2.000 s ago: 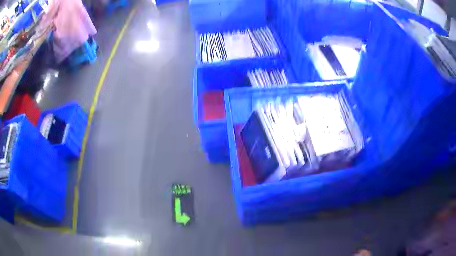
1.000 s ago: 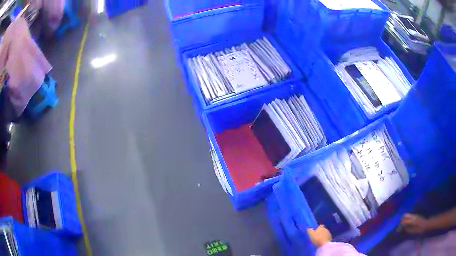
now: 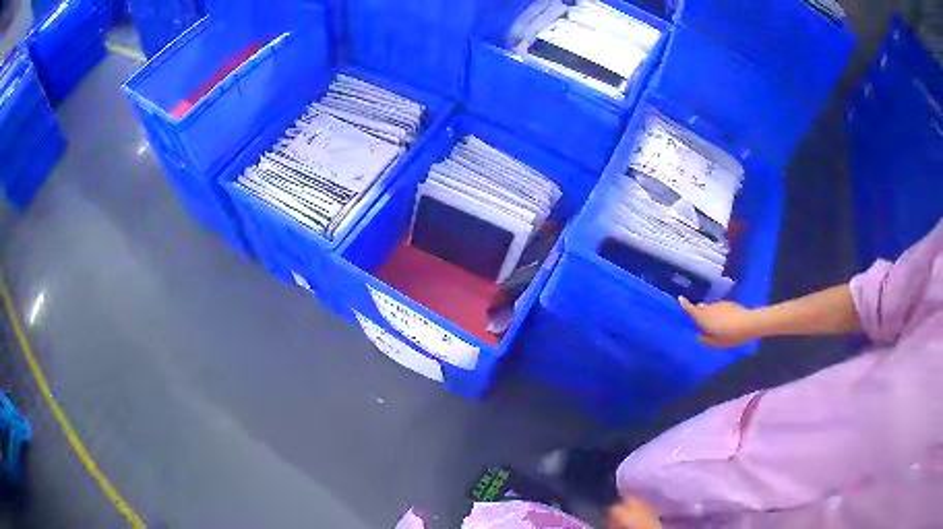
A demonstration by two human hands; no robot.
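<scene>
A blue crate (image 3: pixel 620 302) at right centre holds a row of units with white sheets, a handwritten white sign and a black glossy tablet-like unit (image 3: pixel 653 271) with a small white label at its near end. My right hand (image 3: pixel 724 321), bare, reaches in from the right, its fingers gripping the near rim beside this unit. My left hand (image 3: pixel 633 512) is small and cut off at the bottom edge below a pink smock; its fingers and any contact are unclear. With the smock lying at the right, whose hands these are is not fully certain.
Beside it stands a crate with a red liner (image 3: pixel 439 289), upright units and papers on its outside. More filled blue crates (image 3: pixel 233 191) stand left and behind. Grey floor (image 3: pixel 238 382) with a yellow line lies at left. Dark shoes and pink cloth show at the bottom.
The view has turned, so the crates lie further left and higher. A second ago the sleeved left hand was at the crate rim; now the bare-forearmed right hand is there and the left is lower.
</scene>
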